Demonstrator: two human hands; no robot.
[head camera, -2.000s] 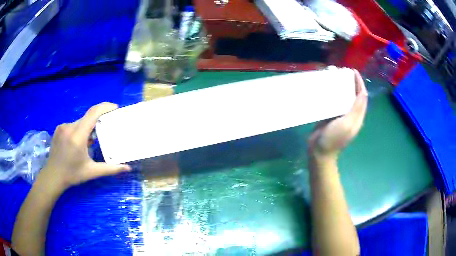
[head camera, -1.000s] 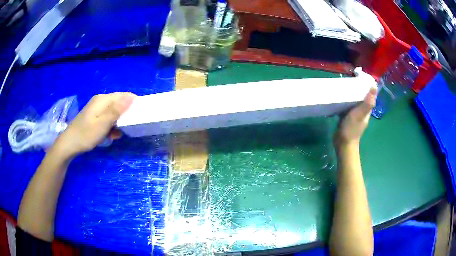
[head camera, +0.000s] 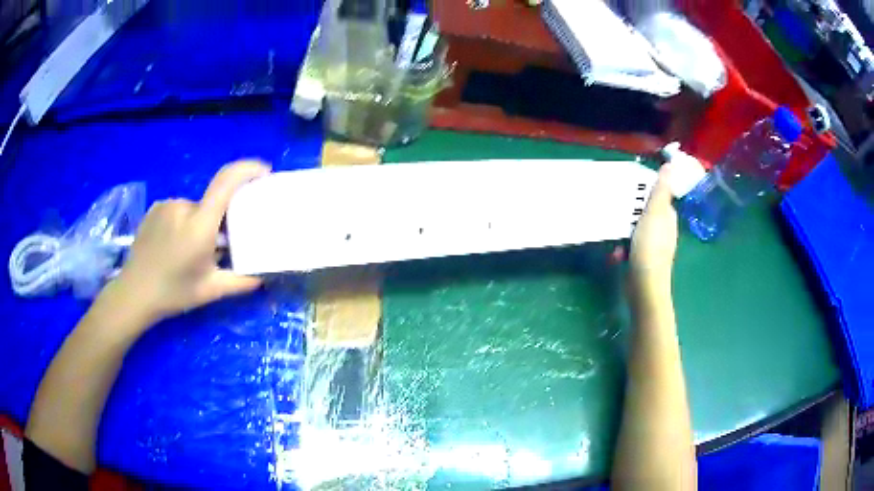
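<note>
A long white power strip (head camera: 436, 213) is held level above the bench, its socket face towards me. A row of dark USB ports shows near its right end, and a few small dark marks lie along the face. My left hand (head camera: 182, 245) grips the left end, thumb below and fingers above. My right hand (head camera: 654, 235) grips the right end beside the ports and partly covers them. A coiled white cord (head camera: 38, 266) in a clear plastic bag (head camera: 103, 240) lies left of my left hand.
The blue and green sheeting (head camera: 479, 384) is joined by tan and clear tape. Behind are a marker holder (head camera: 379, 96), a brown-red shelf (head camera: 498, 48), papers (head camera: 609, 48) and a red basket (head camera: 733, 110). A clear bottle (head camera: 743, 173) lies at right. Another white strip (head camera: 77, 58) is at far left.
The strip has turned from its plain back, through its narrow side, to its socket face. Both hands still hold its ends.
</note>
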